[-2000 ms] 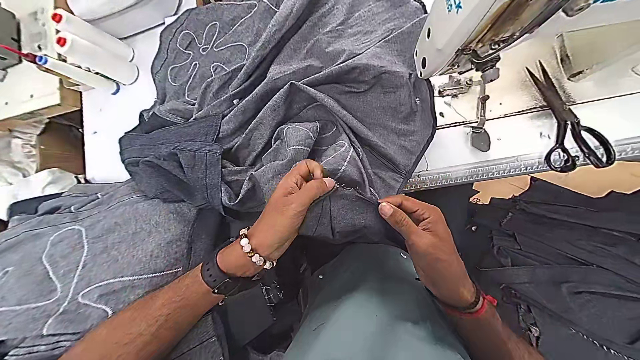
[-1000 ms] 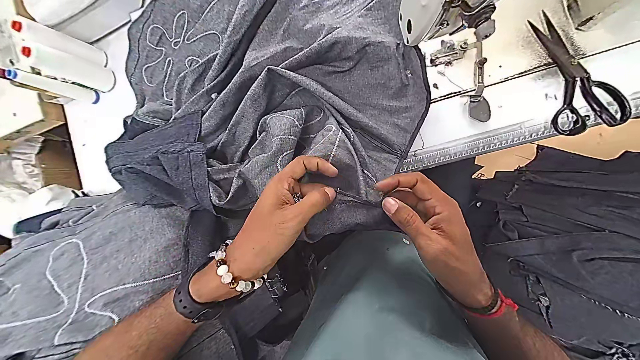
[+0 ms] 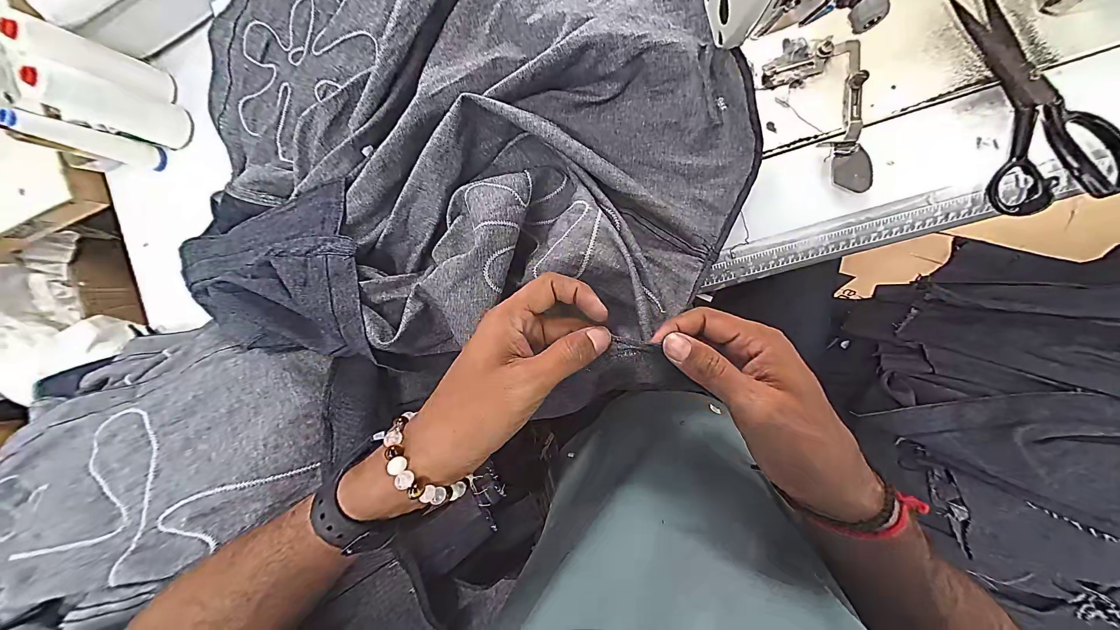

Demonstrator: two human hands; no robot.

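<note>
A grey denim-like garment [image 3: 542, 105] with white looping embroidery lies bunched across the white sewing table and down toward my lap. My left hand [image 3: 499, 376], with a beaded bracelet and black watch strap at the wrist, pinches a thin dark thread or strand [image 3: 632, 343] between thumb and forefinger. The strand's other end is pinched by my right hand [image 3: 761, 385], which wears a red cord. Both hands are over the garment's lower edge, a short gap apart. Whether the strand is loose or still joined to the cloth cannot be told.
Part of a sewing machine [image 3: 744, 17] stands at the top right, beside black-handled scissors [image 3: 1032, 105]. A ruler scale [image 3: 875, 234] runs along the table's edge. White thread cones [image 3: 105, 96] lie at the upper left. Dark fabric [image 3: 1006, 350] is piled at right, more embroidered grey cloth [image 3: 201, 437] at left.
The fingertips of both hands have shifted a little on the strand, and the gap between them has varied slightly. The garment stays in much the same folds.
</note>
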